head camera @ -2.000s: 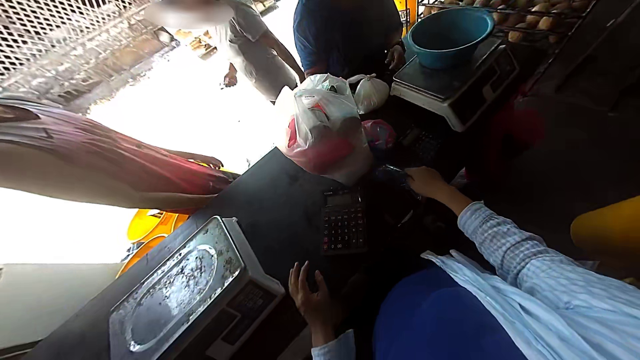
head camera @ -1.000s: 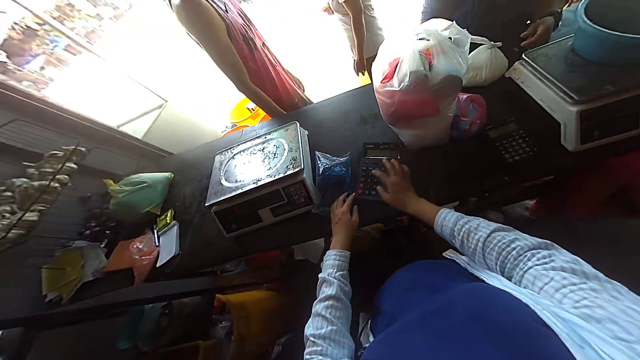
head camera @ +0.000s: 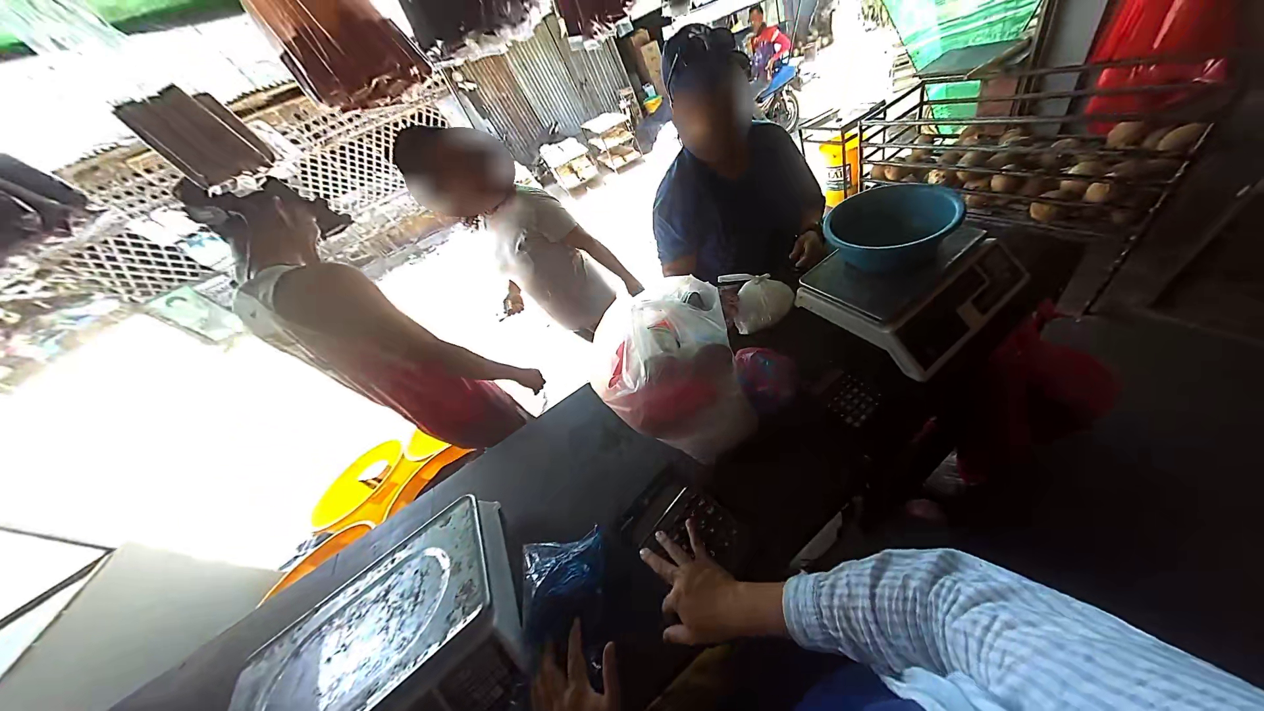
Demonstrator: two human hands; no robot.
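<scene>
My right hand rests with fingers apart on the keys of a dark calculator on the black counter. My left hand, at the bottom edge, has its fingers spread at the lower end of a blue plastic packet; whether it presses on the packet I cannot tell. Left of the packet stands a digital scale with a worn metal plate. Beyond the calculator sits a full white plastic bag with red contents, beside a small pink and blue bundle and a small tied white bag.
A second scale bears a blue basin at the right, near another calculator. Several people stand across the counter. Yellow buckets stand beyond its far edge. A metal rack of round produce stands back right.
Two seconds ago my right hand was by the dark item beside the white bag; by one second ago it was at the calculator. The blue packet then lay beside the left scale, as now. The view has swung.
</scene>
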